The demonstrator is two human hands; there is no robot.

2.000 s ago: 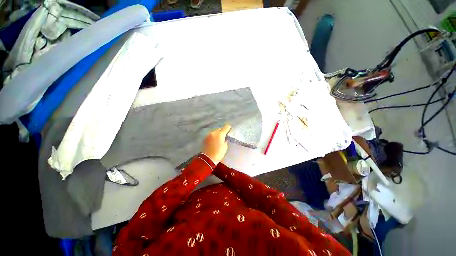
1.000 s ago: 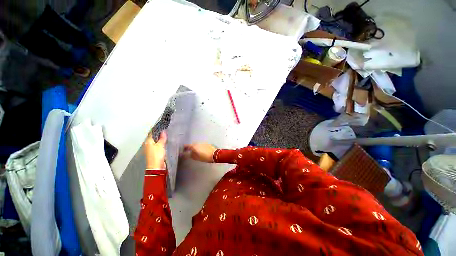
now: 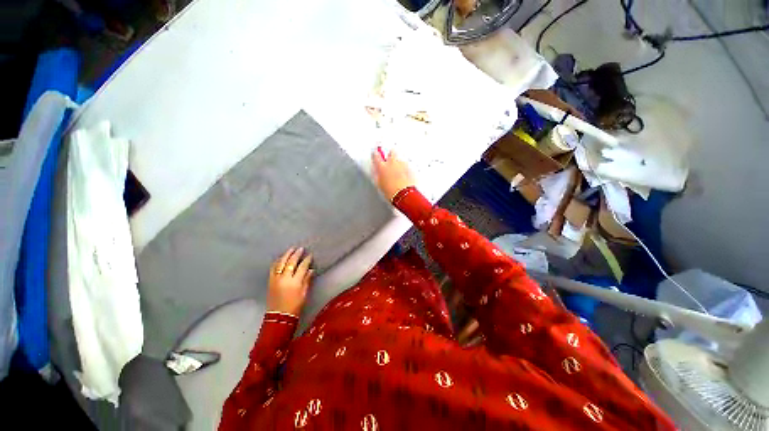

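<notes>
The grey cut panel lies flat on the white table cover, its corner pointing to the far side. My left hand rests on the panel near its front edge, fingers a little spread, holding nothing. My right hand is at the panel's right edge, over the red marking pen; only the pen's tip shows past the fingers. The thread snips lie at the left near the grey cloth's curved edge. A long white piece lies on the grey cloth at far left.
Small cream and tan scraps lie on the white table cover. An iron stands at the top. A black phone is partly behind the white piece. The blue padded arm is far left. Cartons and a fan are right of the table.
The grey panel was raised and folded between both hands a second ago; it now lies flat. My right hand has moved to the pen, and my left hand now rests on the cloth.
</notes>
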